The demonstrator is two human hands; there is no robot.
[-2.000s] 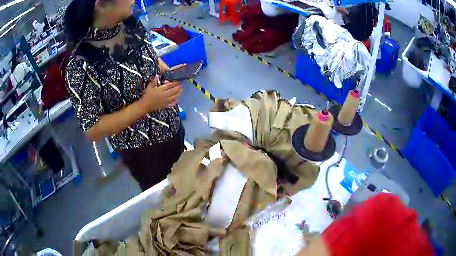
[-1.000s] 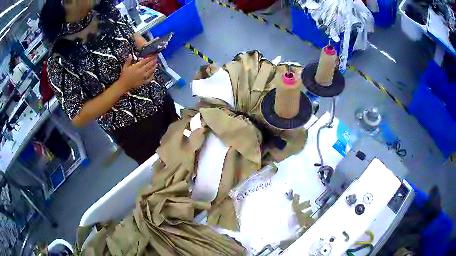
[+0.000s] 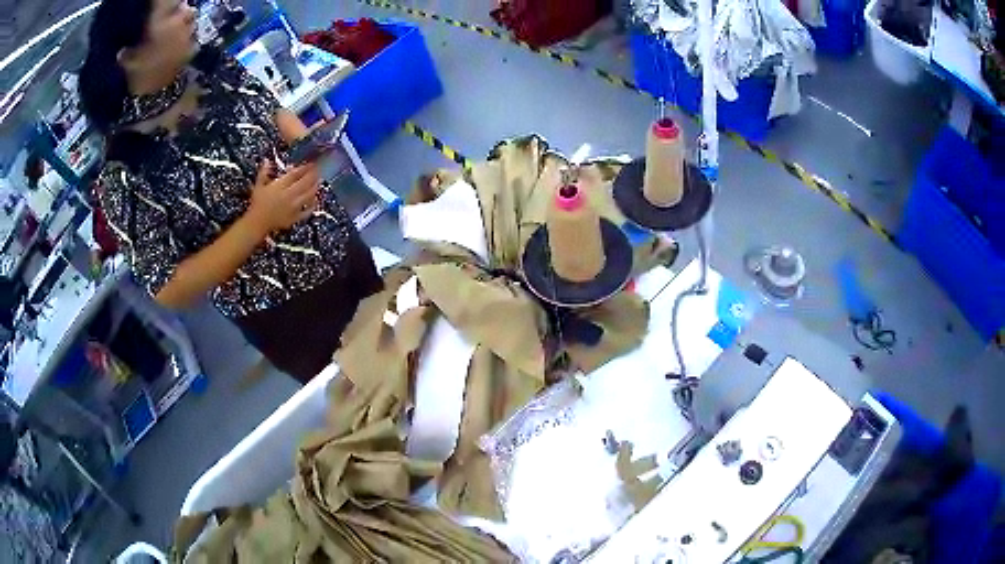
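Observation:
No hand of mine shows. Khaki cut panels (image 3: 364, 463) lie in a crumpled heap on the white machine table, with large white flat pieces (image 3: 443, 386) among them. More khaki pieces (image 3: 512, 204) are gathered at the far end by a dark tie. A clear plastic bag (image 3: 535, 427) with black handwriting lies right of the heap. The white sewing machine head (image 3: 727, 485) fills the lower right; its needle is not in view. Small khaki scraps (image 3: 636, 476) lie beside it. Yellow and green scissors handles (image 3: 777, 538) show at the bottom right.
Two tan thread cones (image 3: 576, 245) with pinkish-red tops stand on dark round stands behind the table. A person (image 3: 215, 193) in a patterned top stands across the table at left, holding a dark flat device. Blue bins (image 3: 964, 237) stand at right; a yellow-black floor line (image 3: 804, 190) runs behind.
The view has shifted down and right, bringing the machine head into view. The red-sleeved arm seen at lower right two seconds ago is gone. The person's head has turned to the right.

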